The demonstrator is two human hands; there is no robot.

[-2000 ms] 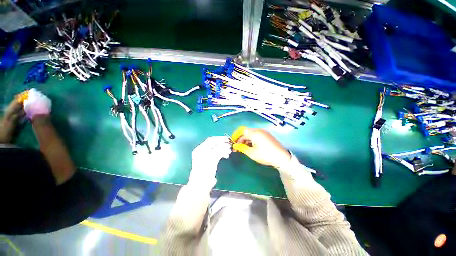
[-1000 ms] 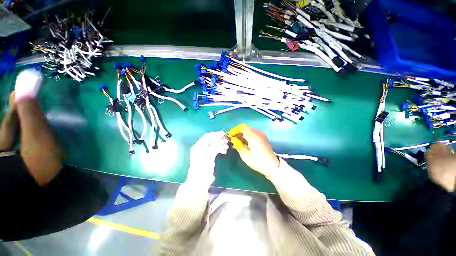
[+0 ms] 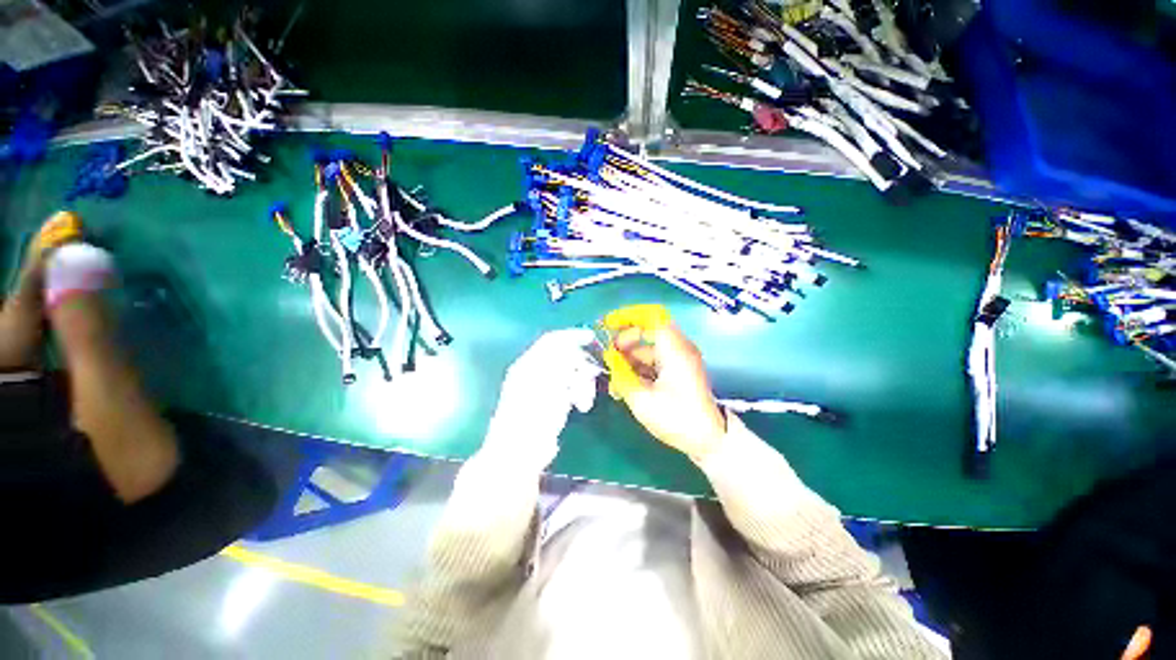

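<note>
My left hand (image 3: 548, 380), in a white glove, is closed at the centre over the bench. My right hand (image 3: 658, 374), with yellow on the fingertips, meets it from the right. Both pinch the wire end of a harness between them; the fingers hide most of it, and I cannot make out a connector. The harness's white sleeve (image 3: 774, 407) comes out from under my right wrist and lies to the right, its dark tip on the green bench.
Blue-ended harnesses (image 3: 684, 239) lie behind my hands, branched ones (image 3: 381, 258) left of them. Heaps lie on the shelf (image 3: 832, 84), at back left (image 3: 213, 116) and far right (image 3: 1122, 284). A blue bin (image 3: 1070, 116) stands upper right. A person's hands (image 3: 78, 271) are at left.
My right fingers have shifted and curled more at the wire end. The harness's white sleeve shows more than two seconds ago. The hand seen at the right edge has withdrawn, leaving a fingertip lower down.
</note>
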